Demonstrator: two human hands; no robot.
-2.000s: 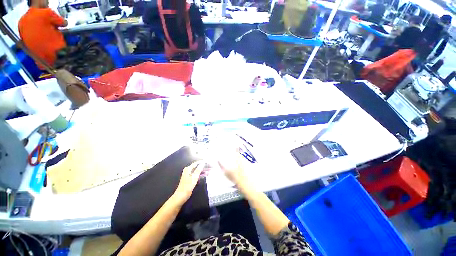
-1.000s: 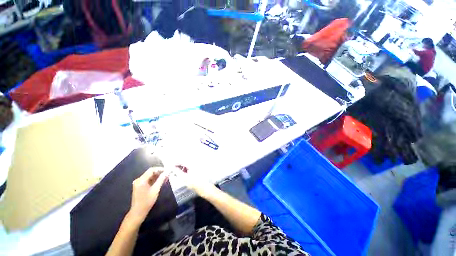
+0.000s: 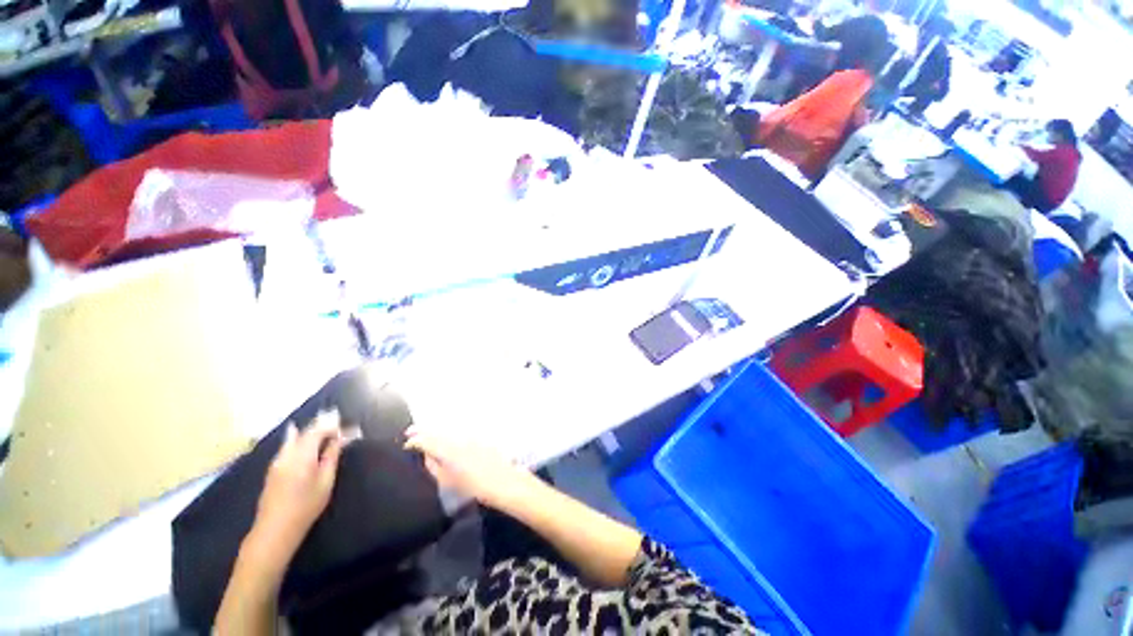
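Note:
A dark fabric panel lies over the table's front edge and hangs down before me, left of centre. Its top reaches the bright needle area of the white sewing machine. My left hand is over the panel, fingers curled together; a small pale spot shows at the fingertips, too blurred to name. My right hand is at the panel's right side below the needle, its fingertips closed on the cloth. Glare hides the presser foot detail.
A tan card pattern lies left. A phone lies right of the machine. A blue crate and red stool stand at the right. Red fabric and a white bundle are behind.
The view has turned right. My hands, together near the needle before, are now apart; the left hand has moved left over the panel. The panel's upper part has shifted and looks less flat.

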